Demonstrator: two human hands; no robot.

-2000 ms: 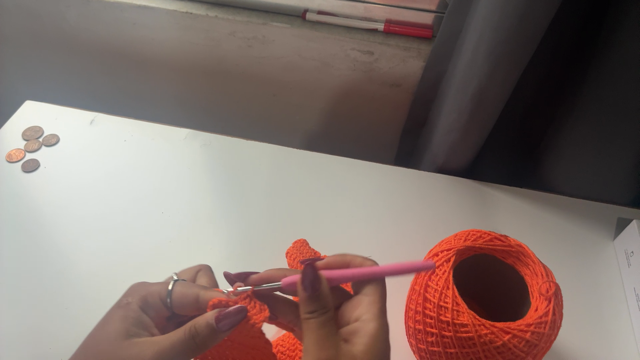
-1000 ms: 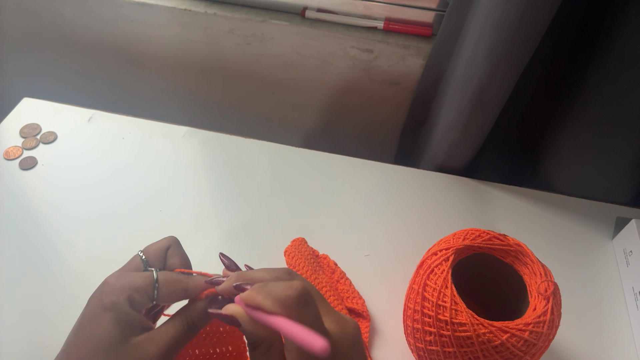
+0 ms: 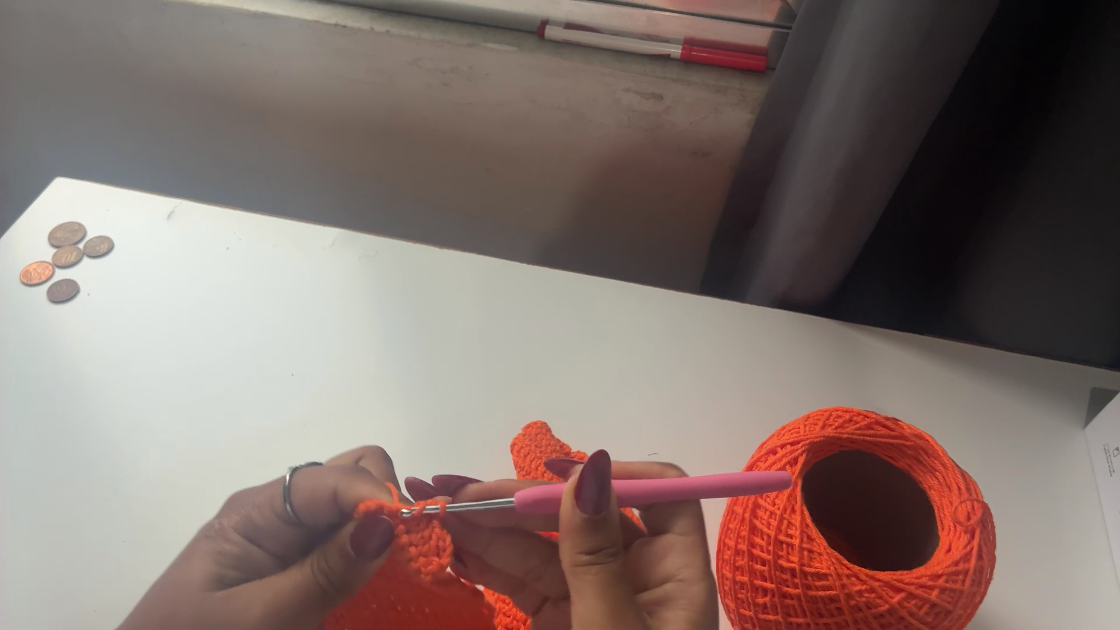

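Note:
My left hand (image 3: 302, 534), a silver ring on one finger, pinches the edge of an orange crocheted piece (image 3: 424, 544) between thumb and fingers. In my right hand (image 3: 612, 542) is a crochet hook (image 3: 652, 490) with a pink handle, held nearly level. Its metal tip meets the stitches beside my left thumb, with an orange loop around the shaft. More crocheted fabric lies below and behind my right hand, partly hidden. To the right of that hand stands a large ball of orange yarn (image 3: 752, 542) with a hollow centre.
Several coins (image 3: 67, 256) lie at the far left corner of the white table (image 3: 560, 341). A white and red marker (image 3: 652, 48) rests on the ledge behind. A grey curtain (image 3: 840, 157) hangs at the back right. Part of a white box (image 3: 1107, 464) shows at the right edge.
My right hand has turned since one second ago: the hook's handle, which pointed down toward me, now points right. The metal shaft, hidden then, is visible.

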